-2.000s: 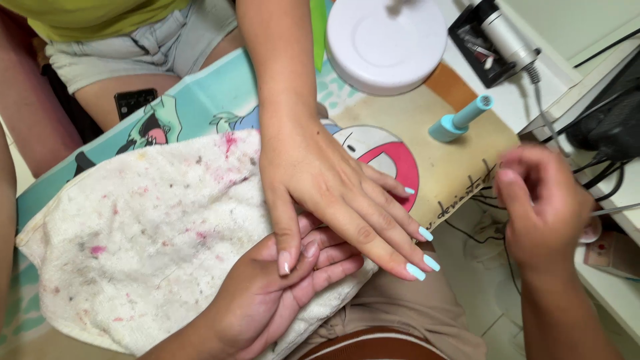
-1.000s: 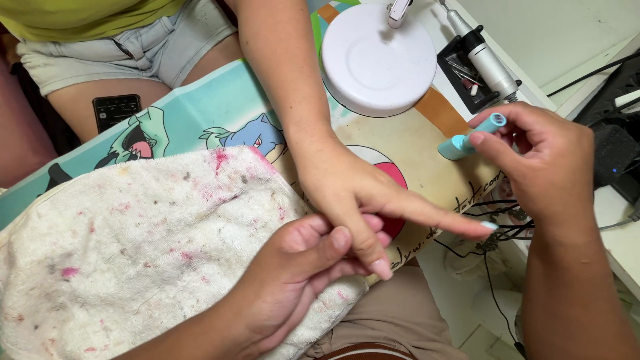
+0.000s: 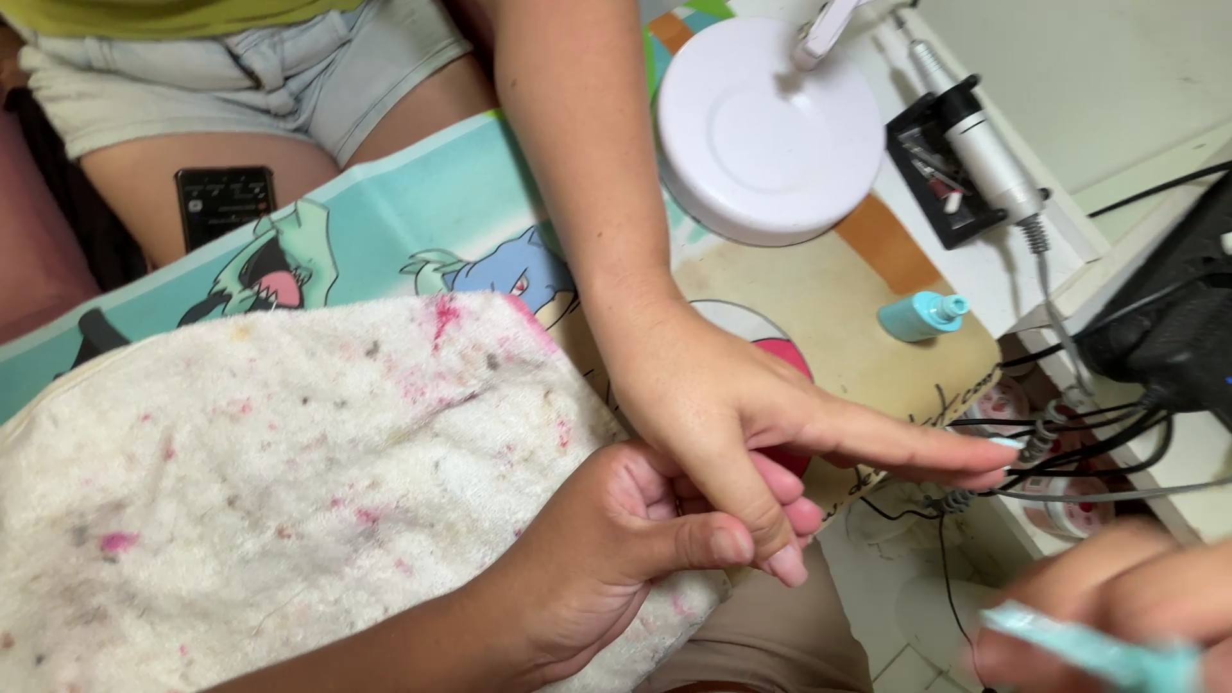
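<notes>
My left hand (image 3: 616, 558) is closed around the thumb side of another person's hand (image 3: 712, 385), with my thumb lying against that person's thumb. The other person's fingers stretch to the right, and a light blue nail shows at the tip. At the lower right edge, blurred, my right hand (image 3: 1107, 597) holds a light blue nail polish cap (image 3: 1088, 650); its brush cannot be made out. An uncapped light blue nail polish bottle (image 3: 914, 317) stands on the printed mat (image 3: 828, 279). A stained white towel (image 3: 289, 481) lies under my left forearm.
A round white lamp base (image 3: 770, 130) stands at the mat's far side. Beside it, a silver nail drill handpiece (image 3: 987, 154) rests over a black tray (image 3: 924, 183). Cables (image 3: 1097, 452) run along the right side. A phone (image 3: 226, 207) lies on the other person's thigh.
My right hand has moved from the polish bottle to the lower right, taking the cap off with it. The bottle is now open on the mat. My left hand still holds the other person's hand.
</notes>
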